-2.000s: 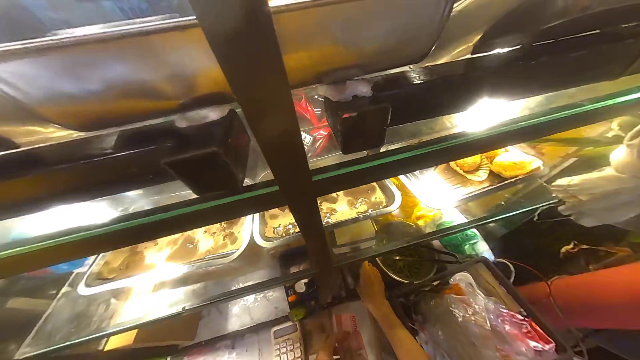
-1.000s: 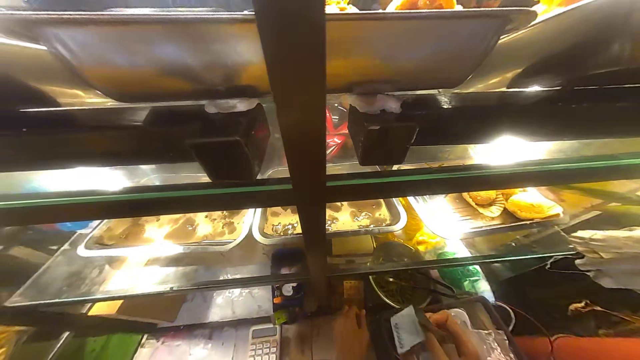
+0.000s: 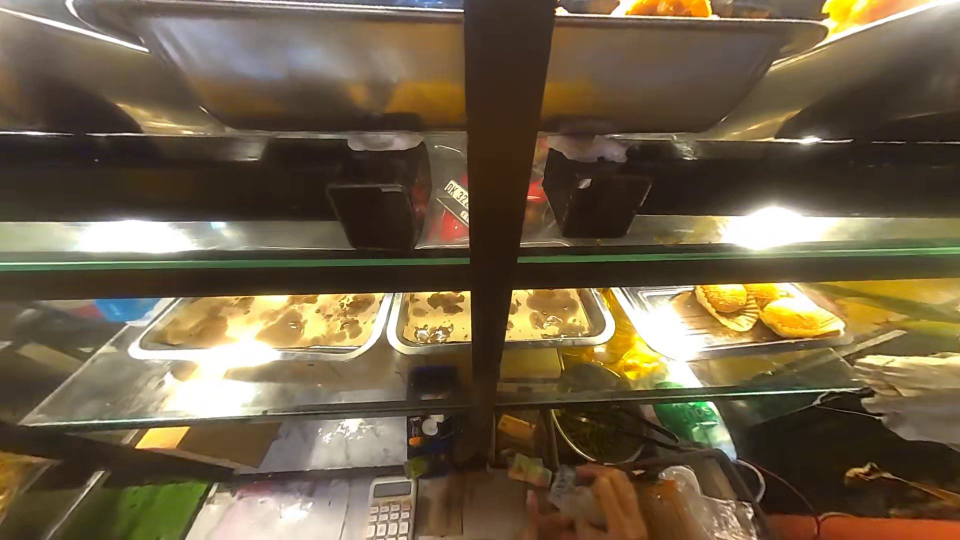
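My right hand (image 3: 619, 499) is at the bottom edge, right of centre, with its fingers closed around crumpled bluish-grey paper (image 3: 574, 487), possibly a banknote. Close by on the left, my left hand (image 3: 536, 517) shows only as blurred fingers; its grip cannot be made out. A small greenish-yellow paper (image 3: 529, 470) lies or is held just above the fingers. Left of the hands sits a white calculator (image 3: 391, 510). Beyond them is a round metal bowl (image 3: 596, 435) of green leafy food, with dark handles across its right side. Plastic bags (image 3: 701, 499) are right of my right hand.
A glass shelf (image 3: 337, 411) above the hands carries two metal trays of brown-topped food (image 3: 259, 322) and a tray with pastries (image 3: 799, 316). A dark upright post (image 3: 499, 225) crosses the view. Low at right are a green-labelled bottle (image 3: 694, 420) and an orange-red surface or sleeve (image 3: 870, 527).
The view has levelled out. A hand that reached out beside the bowl two seconds ago has drawn back; fingers now gather around paper. The pale paper was held up flatter one second ago.
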